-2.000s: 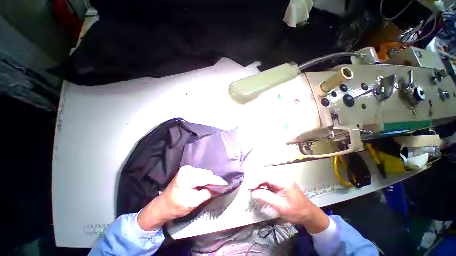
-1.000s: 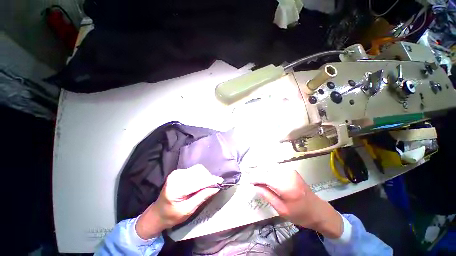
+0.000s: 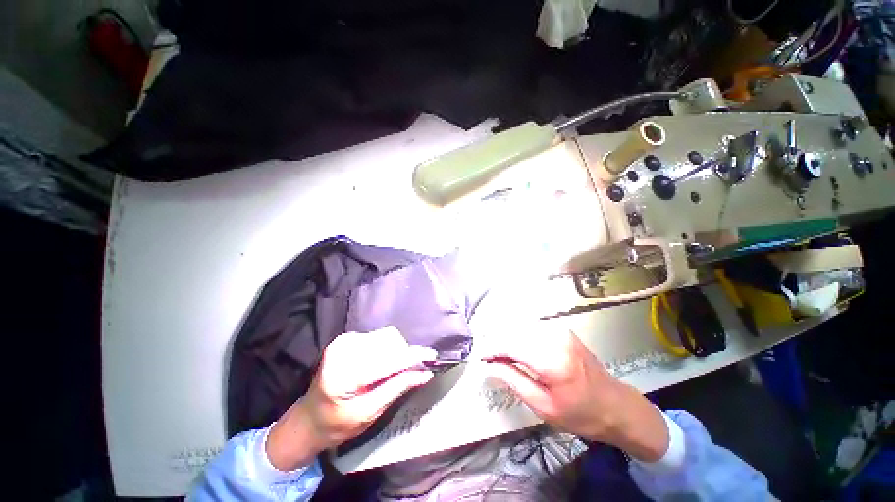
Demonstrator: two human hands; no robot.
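Observation:
A small purple-grey fabric panel (image 3: pixel 407 299) lies under the lamp's glare, on top of a darker rounded garment piece (image 3: pixel 285 338). My left hand (image 3: pixel 368 384) pinches the panel's near edge between thumb and fingers. My right hand (image 3: pixel 564 384) is just right of that edge, thumb and fingers pressed together. Something thin and dark shows at its fingertips, too small and glared to name. I cannot tell whether it touches the cloth.
The sewing machine head (image 3: pixel 726 176) stands at the right, with its finger guard (image 3: pixel 677 270) beside the glare. The gooseneck lamp (image 3: pixel 486 162) hangs over the white table (image 3: pixel 167 324). Yellow-handled scissors (image 3: pixel 659 324) lie by the machine. Black cloth (image 3: pixel 324 69) is heaped behind.
Since the oldest frame, my right hand's fingers have closed together and turned slightly. My left hand keeps its pinch on the edge. The whole view has shifted a little; the cloth has hardly moved.

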